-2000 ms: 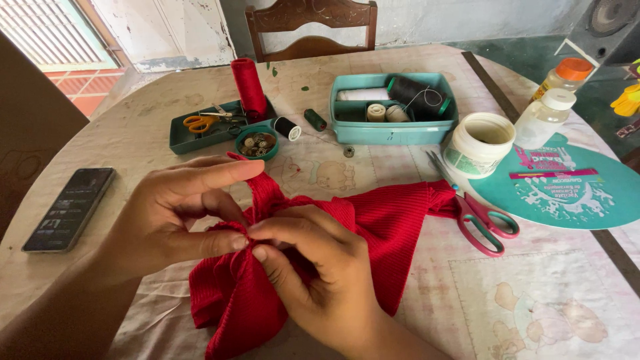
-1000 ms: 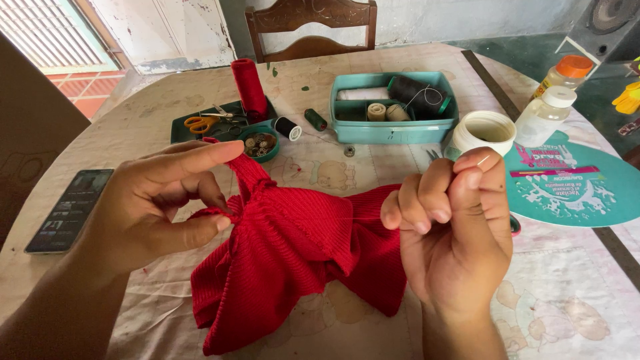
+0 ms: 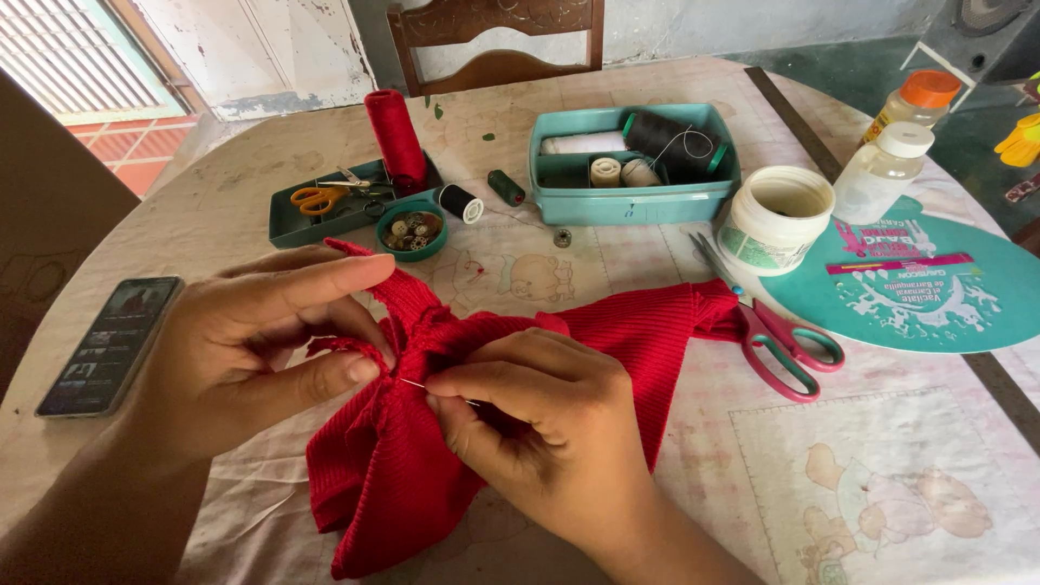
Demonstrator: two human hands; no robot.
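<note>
A ribbed red knit fabric piece (image 3: 617, 341) lies gathered across the table in front of me. My left hand (image 3: 268, 349) pinches a gathered seam of it between thumb and fingers. In my right hand (image 3: 544, 422) a sewing needle (image 3: 413, 383) is held between thumb and index finger, its tip at the seam by my left thumb. Pink-handled scissors (image 3: 782, 349) lie at the fabric's right end, a blue pinhead beside them. Beyond the fabric are a red thread cone (image 3: 396, 138), a black thread spool (image 3: 461, 204) and a green bowl of buttons (image 3: 413, 231).
A teal box (image 3: 634, 201) holds thread spools. Left of it, a dark tray (image 3: 296, 227) holds orange-handled scissors (image 3: 317, 200). A white jar (image 3: 776, 219) and two bottles stand at the right by a teal oval mat (image 3: 902, 317). A phone (image 3: 110, 345) lies at the left.
My right hand, raised at the right with the thread drawn out one second ago, is back at the seam with the needle. My left hand still pinches the fabric.
</note>
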